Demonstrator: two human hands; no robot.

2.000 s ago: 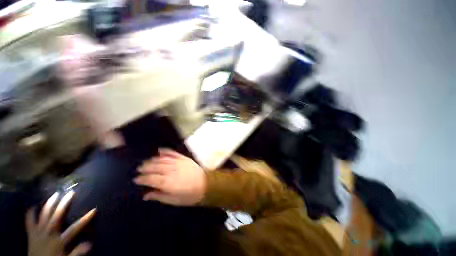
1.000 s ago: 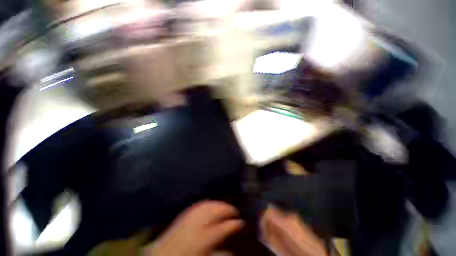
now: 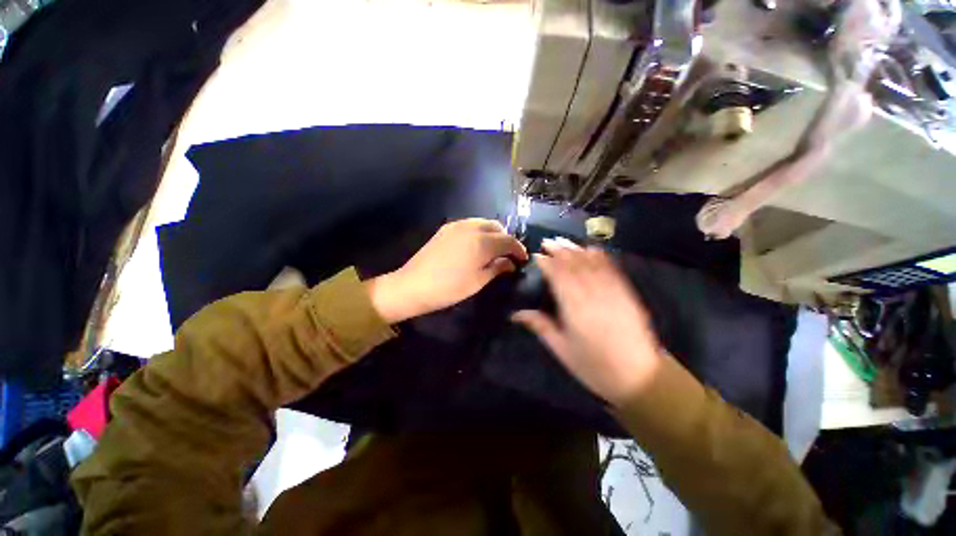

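A large dark garment piece [image 3: 314,199] lies flat across the pale table and under the off-white sewing machine head [image 3: 587,105]. The presser foot and needle area [image 3: 521,209] shows small and shiny just above my fingertips. My left hand [image 3: 451,269] pinches the dark cloth right in front of the foot. My right hand [image 3: 592,309] rests on the cloth just right of it, fingers spread and slightly blurred. The fingertips of both hands are close together.
A black cloth heap [image 3: 84,157] lies along the table's left edge. A blue basket [image 3: 37,408] and red cloth [image 3: 94,406] are at the lower left. A pale pink tie [image 3: 802,157] hangs on the machine. A green-edged tool [image 3: 851,351] lies at the right.
The view has swung and steadied over the needle area. Both hands have moved from the cloth's near edge up to the presser foot.
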